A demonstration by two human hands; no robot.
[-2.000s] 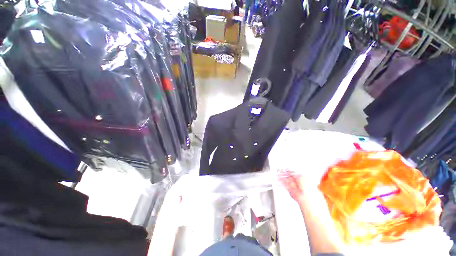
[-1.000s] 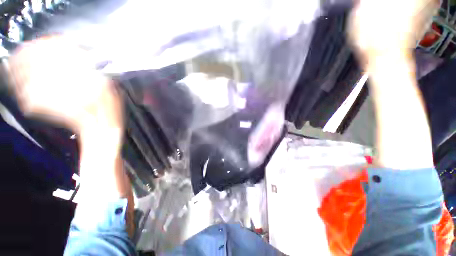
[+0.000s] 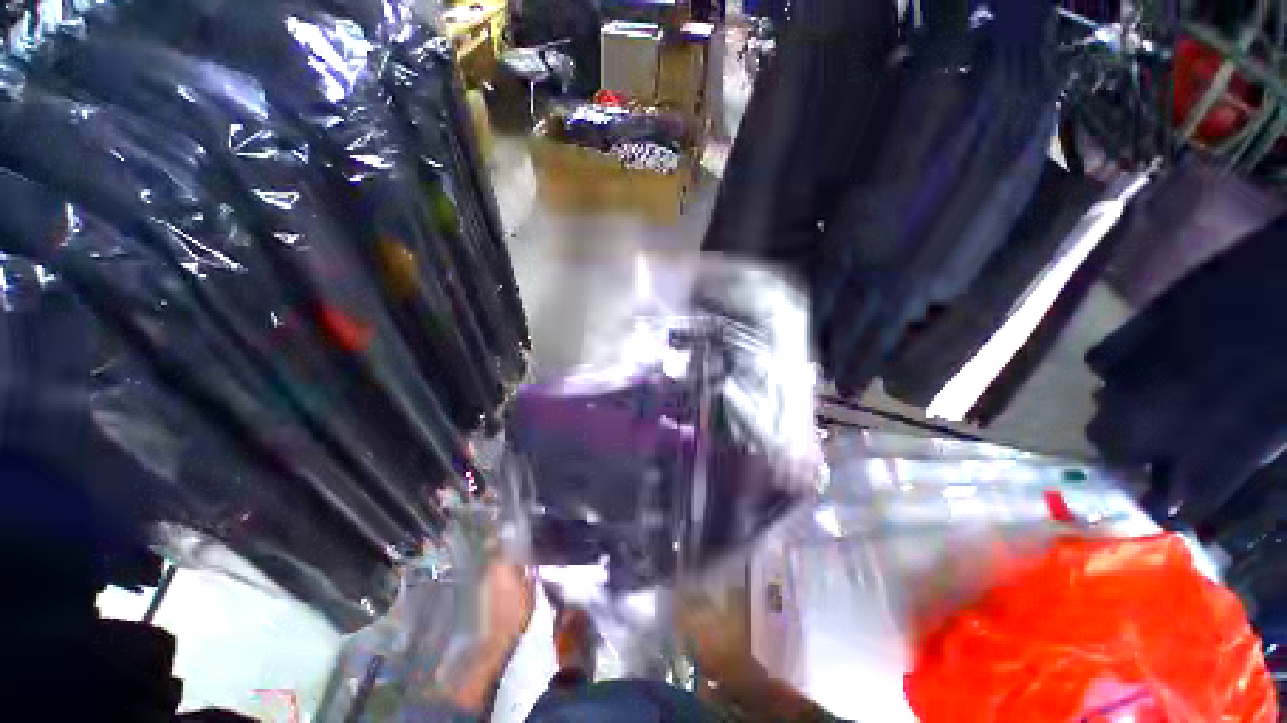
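A dark jacket (image 3: 607,459) hangs upright in the middle, blurred by motion. A clear garment bag (image 3: 769,318) covers it, with crumpled, shiny film above and around its shoulders. My left hand (image 3: 497,622) is at the lower left edge of the bag, blurred, with its fingers closed on the film. My right hand (image 3: 717,633) is at the lower right below the jacket, blurred and partly hidden by film, and also holds the bag's edge. The hanger hook is not clear under the film.
Bagged jackets (image 3: 212,283) hang in a dense row at left. Unbagged dark garments (image 3: 903,184) hang at right. A white table (image 3: 861,607) at right holds clear film and an orange-red plastic bag (image 3: 1094,636). A cardboard box (image 3: 607,184) stands beyond, in the aisle.
Both hands have come down from high up at the sides to below the jacket. The clear bag has come down with them and now covers the jacket, which was bare two seconds ago.
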